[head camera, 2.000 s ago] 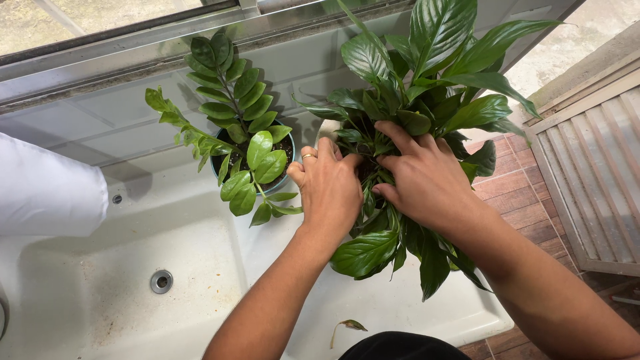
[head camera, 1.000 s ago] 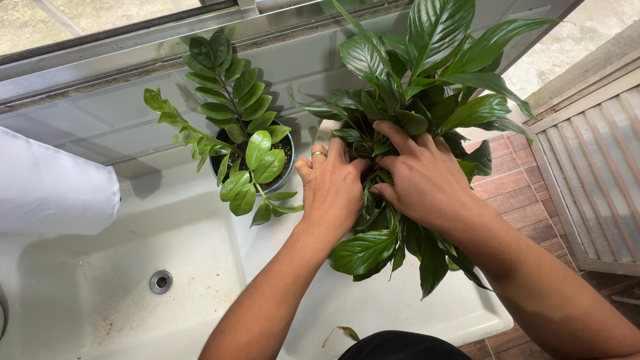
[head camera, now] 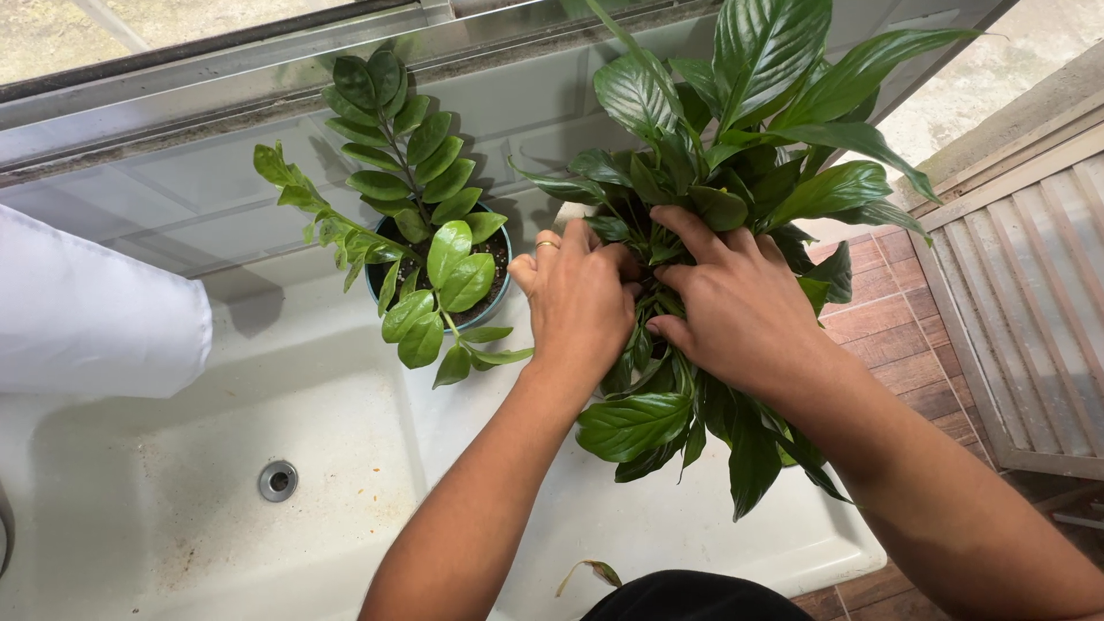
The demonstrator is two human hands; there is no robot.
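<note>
A leafy peace lily point(head camera: 634, 427) stands on the right part of the white sink, its pot mostly hidden by foliage. My left hand point(head camera: 578, 302), with a ring on one finger, reaches into the stems from the left, fingertips hidden. From the right, my right hand point(head camera: 733, 302) spreads its fingers among the same stems; whether it grips any is unclear. Left of my hands, a ZZ plant point(head camera: 466, 280) grows in a round blue-rimmed pot point(head camera: 492, 315). A withered leaf point(head camera: 604, 571) lies on the sink's ledge near my body.
The sink basin point(head camera: 328, 431) has a metal drain point(head camera: 278, 481) and small debris. White cloth point(head camera: 95, 310) hangs at the left. A tiled wall and metal window frame point(head camera: 259, 103) run behind the plants. A slatted door point(head camera: 1035, 302) stands at the right over wood-look floor tiles point(head camera: 888, 336).
</note>
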